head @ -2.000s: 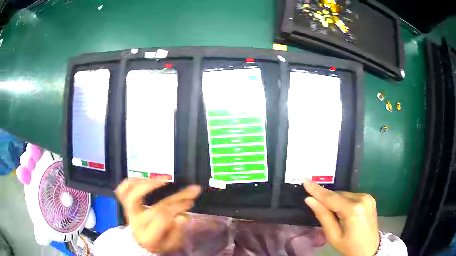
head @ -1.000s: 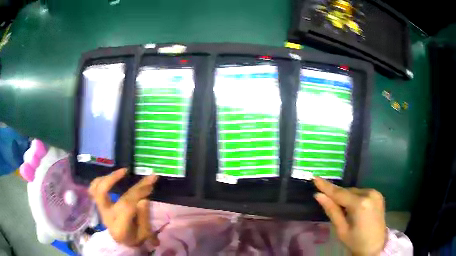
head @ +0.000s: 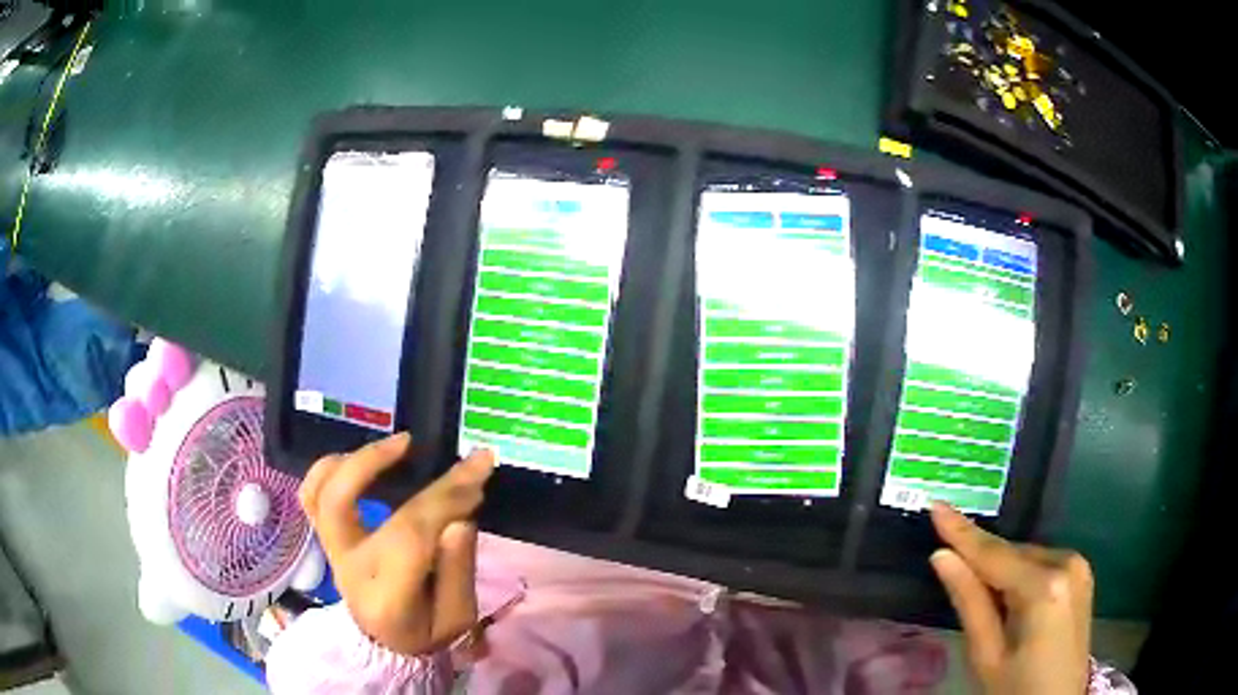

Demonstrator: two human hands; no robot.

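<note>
A long black four-slot phone tray (head: 657, 340) lies on the green mat with one smartphone in each slot. The leftmost phone (head: 364, 278) shows a white screen with small green and red buttons at its bottom. The second (head: 540, 326), third (head: 774, 353) and rightmost (head: 959, 367) phones show stacked green bars. My left hand (head: 407, 543) is empty, fingers apart, with a fingertip at the second phone's lower left edge. My right hand (head: 1018, 584) is empty, with a fingertip at the rightmost phone's lower edge, near a white label (head: 908, 497).
A black small-parts tray (head: 1113, 170) with a pile of yellow and white bits (head: 1018, 82) is at the top right. Several small loose bits (head: 1140, 330) lie right of the phone tray. A pink-and-white fan (head: 251, 505) stands at lower left, near blue fabric (head: 61, 360).
The second and rightmost screens went from white to green bars; the third shows more bars. The view shifted, so the tray appears further right. My left hand's fingertip is now at the second phone.
</note>
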